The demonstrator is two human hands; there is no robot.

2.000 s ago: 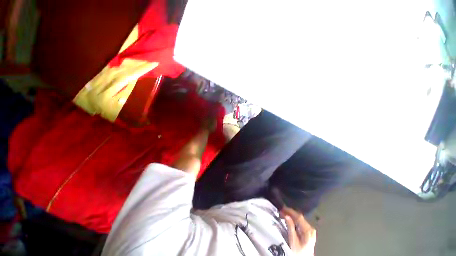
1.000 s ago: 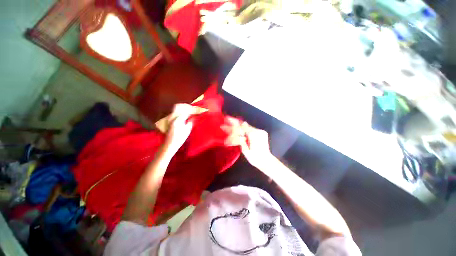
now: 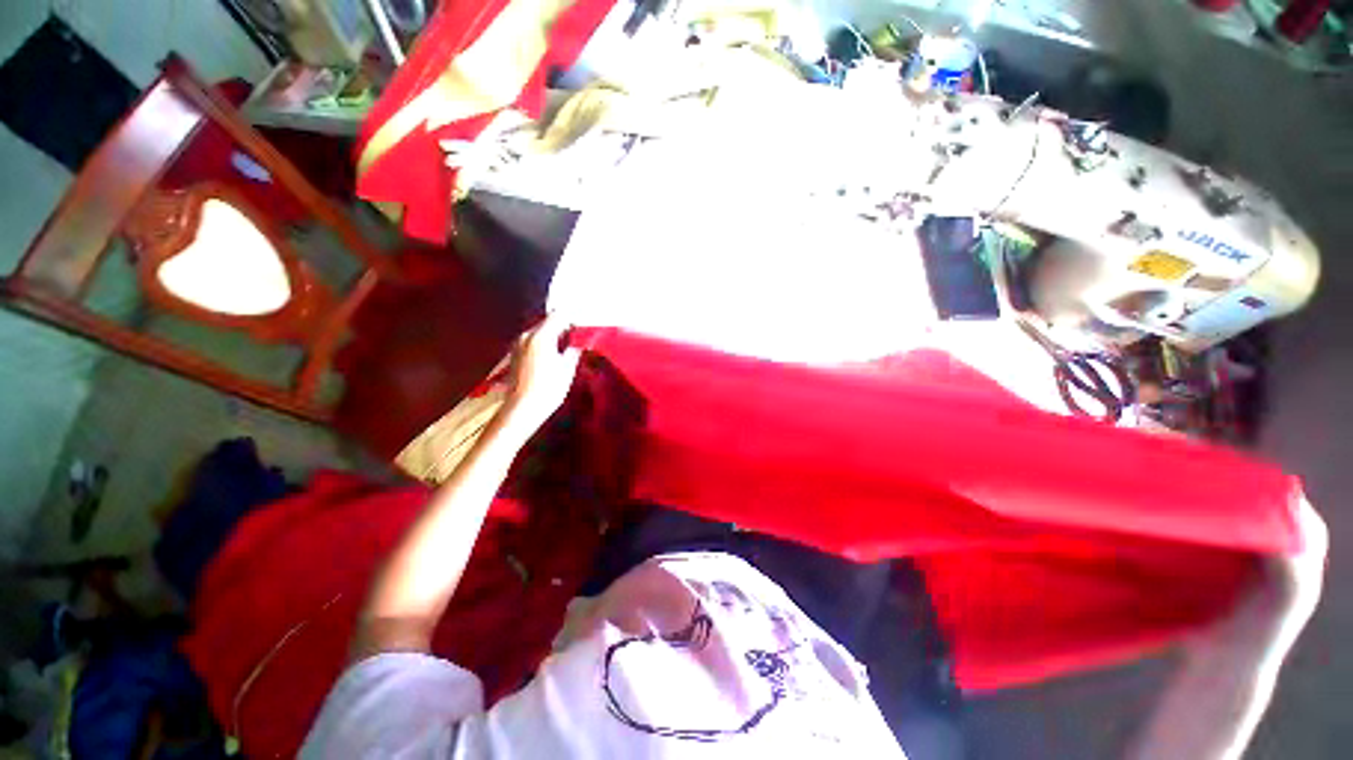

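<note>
A red garment piece (image 3: 890,460) is stretched across the front edge of the white table and over my lap. My left hand (image 3: 543,364) grips its left end near the table's left corner. My right hand (image 3: 1306,535) holds its right end at the far right; that hand is pale and blurred, and its fingers are partly hidden by cloth. A yellow-tan strip (image 3: 453,438) hangs below my left hand. More red cloth (image 3: 341,594) lies in a heap at lower left.
The white sewing machine (image 3: 1187,260) stands at the right back. A phone (image 3: 960,270) and black-handled scissors (image 3: 1095,383) lie before it. A wooden chair (image 3: 223,267) stands at left. Red-and-tan panels (image 3: 472,89) hang at the table's back left. A bottle (image 3: 944,63) stands behind.
The red piece, bunched between my hands a second ago, is now spread wide. My right hand has moved far right with its end. The view has shifted, showing the sewing machine.
</note>
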